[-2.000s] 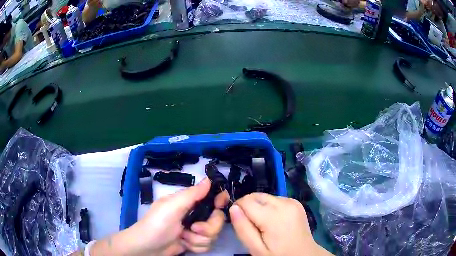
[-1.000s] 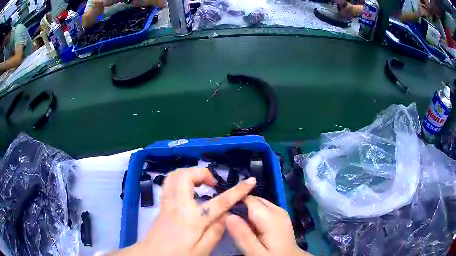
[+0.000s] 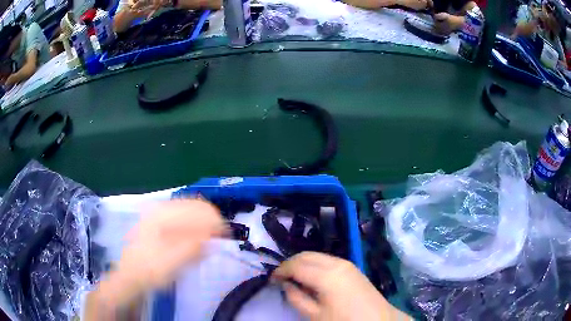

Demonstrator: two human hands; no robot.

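Observation:
My right hand (image 3: 332, 282) pinches the end of a black curved band (image 3: 241, 294) over the blue tray (image 3: 282, 180). The band's lower part runs out of the bottom of the picture. A thin line trails from the held end toward the left. My left hand (image 3: 169, 241) is strongly blurred over the tray's left side; whether it holds anything cannot be told. Black end pieces (image 3: 294, 232) lie in the tray, partly hidden by my hands.
Black bands (image 3: 322, 128) lie on the green belt (image 3: 231, 141). A clear bag of dark bands (image 3: 44, 244) is at left, a bag with a white arc (image 3: 460, 269) at right. A spray can (image 3: 551, 153) stands beyond it. People's hands (image 3: 447, 22) show across the belt.
My left hand has moved left and away from my right hand, which now holds a band end. Earlier both hands worked together on a small black part. Bands on the belt have shifted slightly left.

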